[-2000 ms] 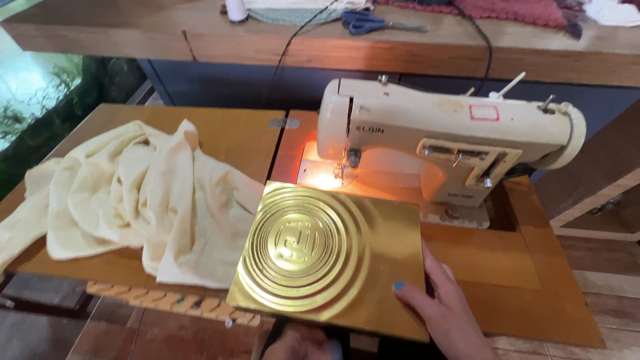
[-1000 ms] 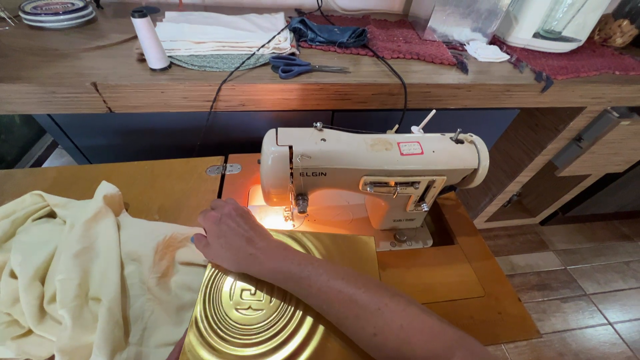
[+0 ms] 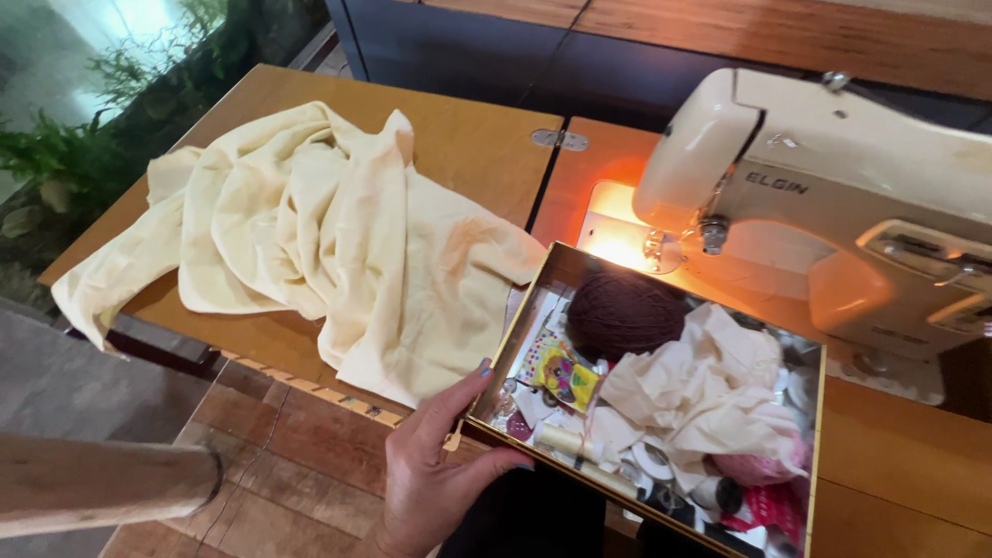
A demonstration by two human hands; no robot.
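Note:
My left hand [image 3: 446, 457] grips the near left corner of an open gold-edged box [image 3: 815, 434], thumb below its front wall and fingers at its left side. Inside lie a dark brown ball of yarn [image 3: 626, 314], crumpled off-white cloth [image 3: 697, 380], a pale yellow thread spool [image 3: 568, 440], a small yellow printed packet [image 3: 568, 380] and a dark thread spool [image 3: 717, 494]. The box is tilted in front of an Elgin sewing machine [image 3: 837, 194], whose lamp is lit. Cream fabric [image 3: 349, 256] lies bunched to the left of the box. My right hand is out of view.
A wooden sewing table [image 3: 496, 155] with a metal hinge [image 3: 559, 139] carries fabric and machine. Behind it runs a wooden counter [image 3: 697, 31]. A rounded wooden piece [image 3: 108, 484] juts in at lower left, above a tiled floor [image 3: 310, 465]. Water plants [image 3: 62, 155] show behind glass at upper left.
The gold lid that covered the box is out of view, and the box's contents now show. The right hand and forearm have left the view. The view has swung left and down.

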